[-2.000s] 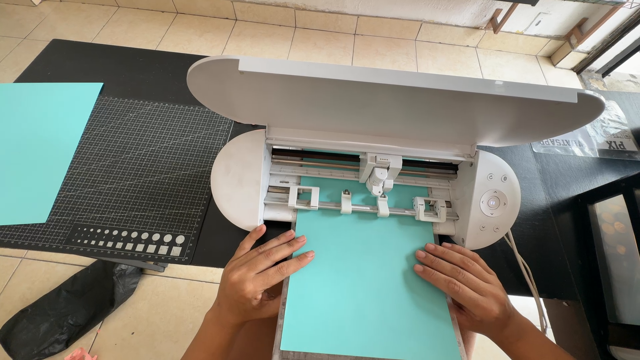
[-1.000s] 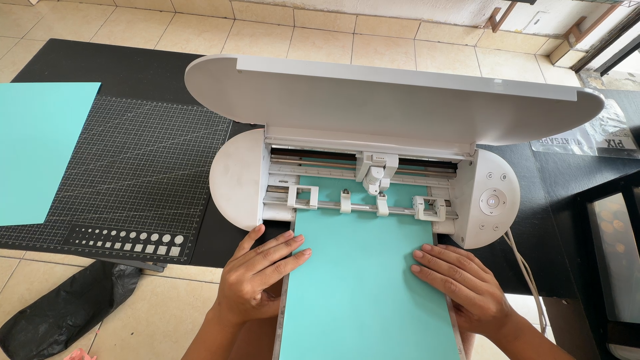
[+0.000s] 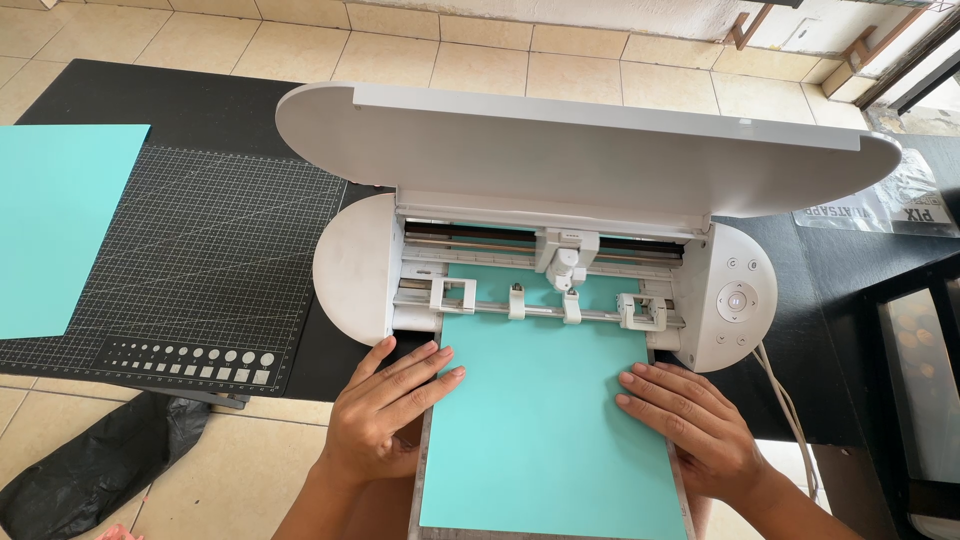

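A white cutting machine point(image 3: 356, 270) stands with its lid point(image 3: 585, 150) raised. Its white tool carriage point(image 3: 566, 259) is a little right of the middle of the rail. A turquoise sheet point(image 3: 547, 435) lies on a grey-edged mat point(image 3: 424, 480) and passes under the roller bar into the machine. My left hand point(image 3: 382, 420) rests its fingertips on the sheet's left edge, near the machine's left end. On the right edge lie the fingers of my right hand point(image 3: 690, 427), below the button panel point(image 3: 737, 300). Both thumbs are hidden.
A second turquoise sheet point(image 3: 60, 225) lies on a black gridded cutting mat point(image 3: 202, 255) at left. Clear plastic packaging point(image 3: 877, 202) is at right, above a black case point(image 3: 922, 375). Cables point(image 3: 784, 412) hang beside my right hand. Black fabric or plastic point(image 3: 105, 465) lies lower left.
Since one second ago the turquoise sheet has slid farther into the machine; its near edge shows again, as it did two seconds ago. Both hands have stayed in about the same place.
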